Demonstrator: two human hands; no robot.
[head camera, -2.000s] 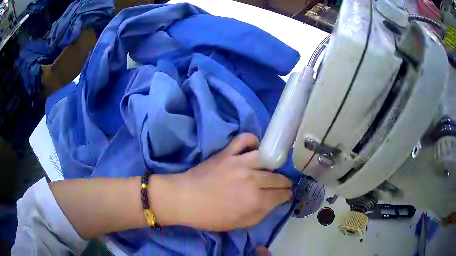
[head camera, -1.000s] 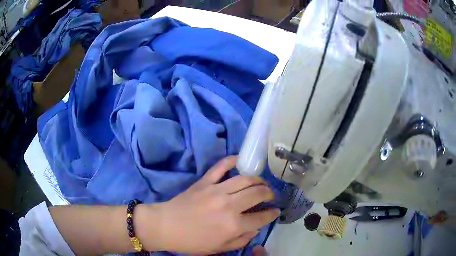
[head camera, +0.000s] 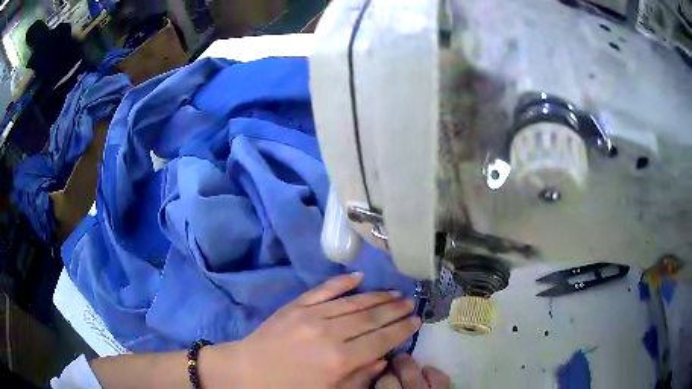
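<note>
A mid-blue garment lies bunched on the white table, its right edge under the sewing machine head. My left hand, with a dark beaded bracelet, lies palm down on the cloth and holds it down, fingertips beside the needle area. The presser foot is mostly hidden behind the head. My right hand shows only as bent fingers at the bottom edge, close to my left hand by the cloth's near edge. Its grip is out of sight.
Dark thread snips lie on the bed right of the ribbed cream knob. Blue scraps lie at the lower right. The tension dial is on the head. A cardboard box with blue cloth stands left; a person is behind.
The view has shifted, so the machine head appears farther left and its dial side shows more. My left hand's fingers are now straighter and flatter. More of my right fingers shows.
</note>
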